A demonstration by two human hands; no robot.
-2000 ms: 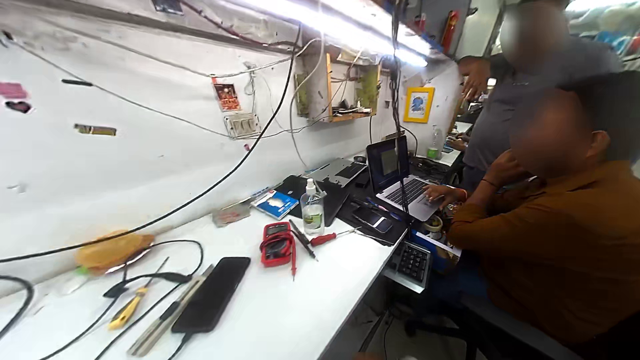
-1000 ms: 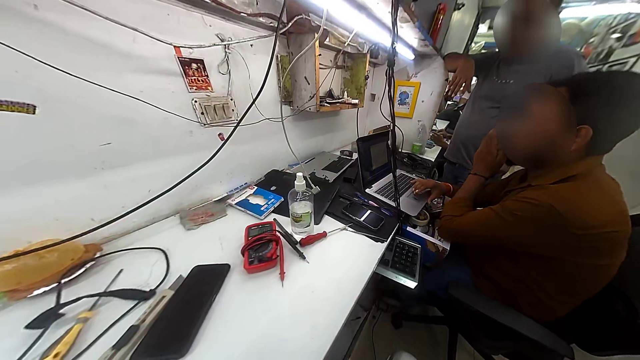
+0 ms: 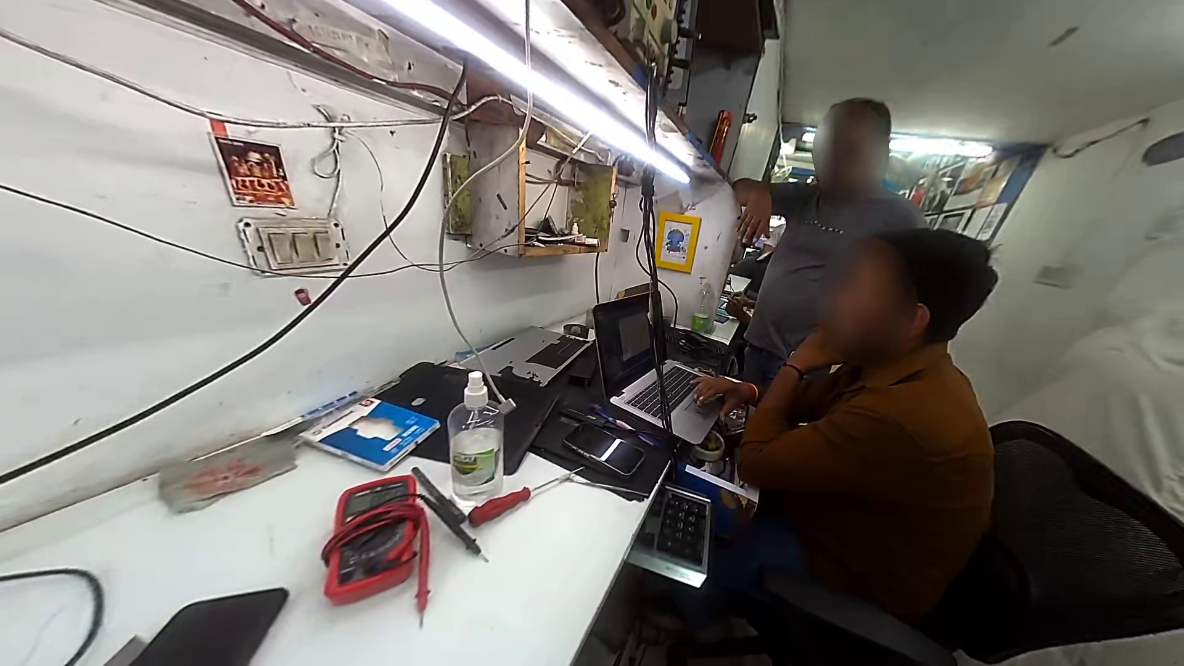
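Note:
Neither my left hand nor my right hand shows in the head view. On the white bench lies a red multimeter [image 3: 372,541] with its red lead wrapped around it. Black test probes [image 3: 450,514] rest just right of it, beside a red-handled screwdriver [image 3: 500,507]. A clear spray bottle [image 3: 475,453] stands upright behind them. Left of the bottle is a blue and white packet [image 3: 372,433]. A dark phone [image 3: 217,631] lies at the near left, cut off by the frame's bottom edge. Another phone [image 3: 604,450] lies on a black surface to the right.
A seated person in a brown shirt [image 3: 865,462] has one hand at an open laptop [image 3: 668,393]. Behind stands a person in grey [image 3: 800,268]. An office chair [image 3: 1091,527] is at the right. A black cable [image 3: 370,245] hangs across the view; a wooden wall box [image 3: 564,248] sits above the bench.
The view has swung to the right and up. The yellow-handled tool and the orange-yellow item seen at the left earlier are out of the frame now.

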